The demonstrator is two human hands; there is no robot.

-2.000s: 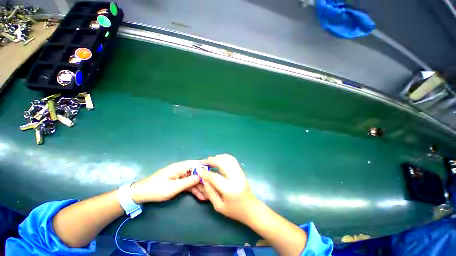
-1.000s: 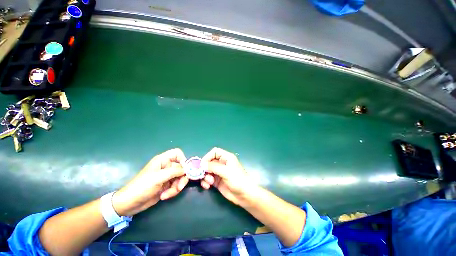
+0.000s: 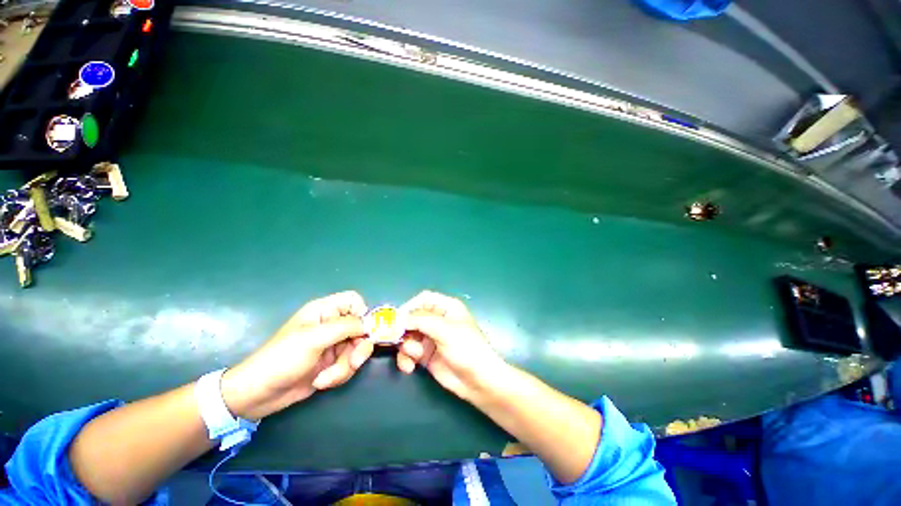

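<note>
A round medallion [image 3: 385,324] with a yellow-orange face and a pale rim is held upright between both hands, above the green bench. My left hand [image 3: 321,346] pinches its left edge between thumb and fingers. My right hand [image 3: 443,344] pinches its right edge. The fingertips cover both side edges. Whether a separate metal piece is joined to the medallion cannot be told. A pale wrist strap [image 3: 219,407] with a thin cord is on my left wrist.
A black compartment tray [image 3: 28,117] with coloured discs is at upper left. Metal fittings [image 3: 47,215] lie heaped below it. Another black tray [image 3: 818,316] is at right. A small shiny part [image 3: 702,210] lies on the green surface [image 3: 553,287]. A blue-clothed person [image 3: 830,450] is at lower right.
From two seconds ago, my hands have moved apart to the medallion's two edges and its face shows. Since one second ago, the face looks yellow-orange instead of pinkish. The view has shifted slightly.
</note>
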